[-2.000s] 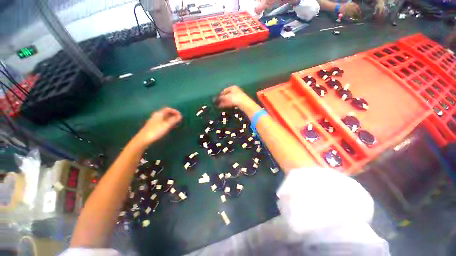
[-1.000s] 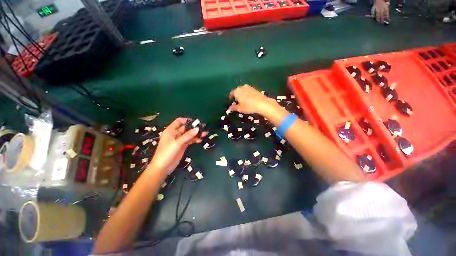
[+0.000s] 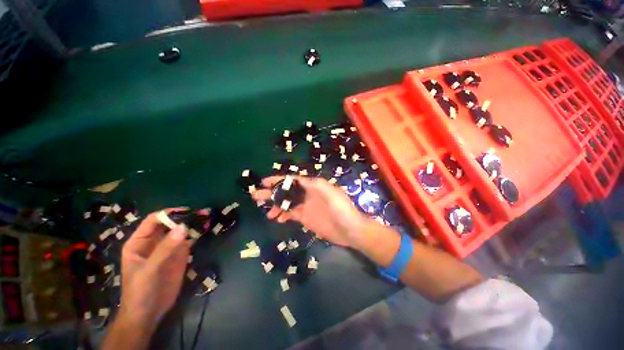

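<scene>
My right hand (image 3: 318, 208), with a blue band on the wrist, holds a round black display unit (image 3: 289, 194) with cream tape tabs between its fingers. My left hand (image 3: 154, 263) pinches a small cream tape tab (image 3: 166, 220) at its fingertips; a dark shape lies just beyond, and I cannot tell if it is held too. Many black round units with cream tabs lie on the green mat (image 3: 226, 301) in two clusters, one around my left hand, one beyond and below my right hand. Some units near the red tray shine blue-white.
Stacked red trays (image 3: 547, 154) with units stand at the right. Another red tray (image 3: 274, 7) is cut off at the top edge. Two single units (image 3: 169, 55) lie farther back on the green surface. A power supply (image 3: 44, 280) with red readouts stands at the lower left. Black cables hang below my left hand.
The view has shifted. My right hand has turned and now shows a unit in its fingers. My left hand, which held a unit, now shows a tape tab at its fingertips.
</scene>
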